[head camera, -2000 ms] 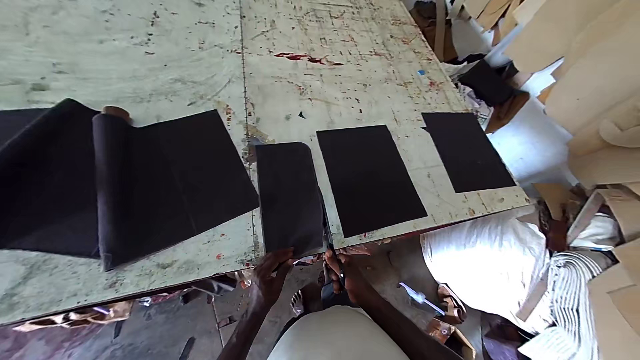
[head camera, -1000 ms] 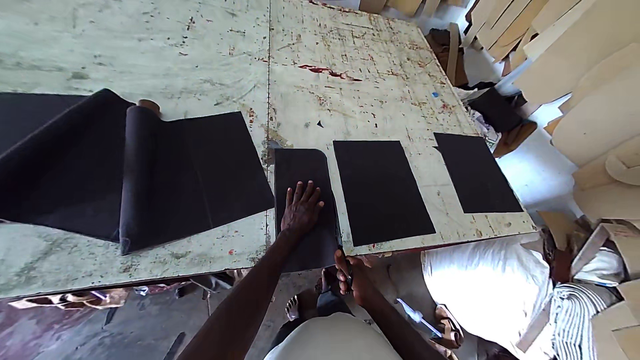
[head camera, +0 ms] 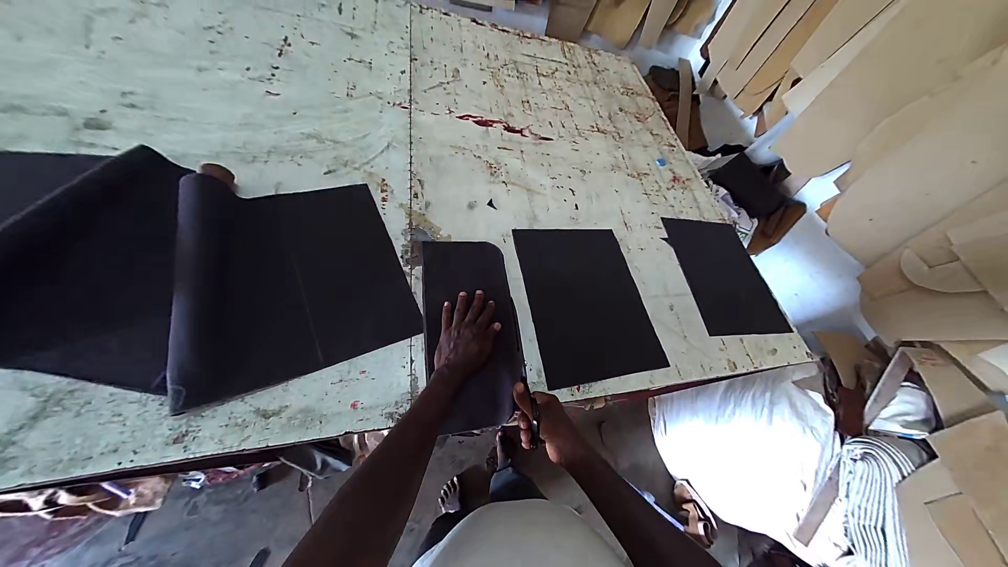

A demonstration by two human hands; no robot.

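My left hand [head camera: 466, 335] lies flat, fingers spread, on a folded dark fabric piece [head camera: 465, 268] with one rounded corner at the table's near edge. Dark-handled scissors [head camera: 535, 421] are in my right hand [head camera: 551, 425], at that piece's lower right edge; their blades lie along its right side and are hard to make out. Just right of it is a flat dark rectangular piece [head camera: 591, 307], and a second dark piece [head camera: 728, 276] lies farther right. To the left, a partly rolled length of dark fabric [head camera: 315, 276] spreads over the table.
The worn, pale table [head camera: 315, 94] has a seam running away from me. A small dark scrap [head camera: 491, 204] lies beyond the pieces. Cardboard patterns [head camera: 929, 157] stand at the right. White cloth [head camera: 740, 449] and a striped cloth bundle [head camera: 874, 488] are beside the near right edge.
Two seconds ago my left hand was at the near edge of the folded piece; by one second ago it lay flat higher up on it, where it is now. My right hand stays at the piece's right edge.
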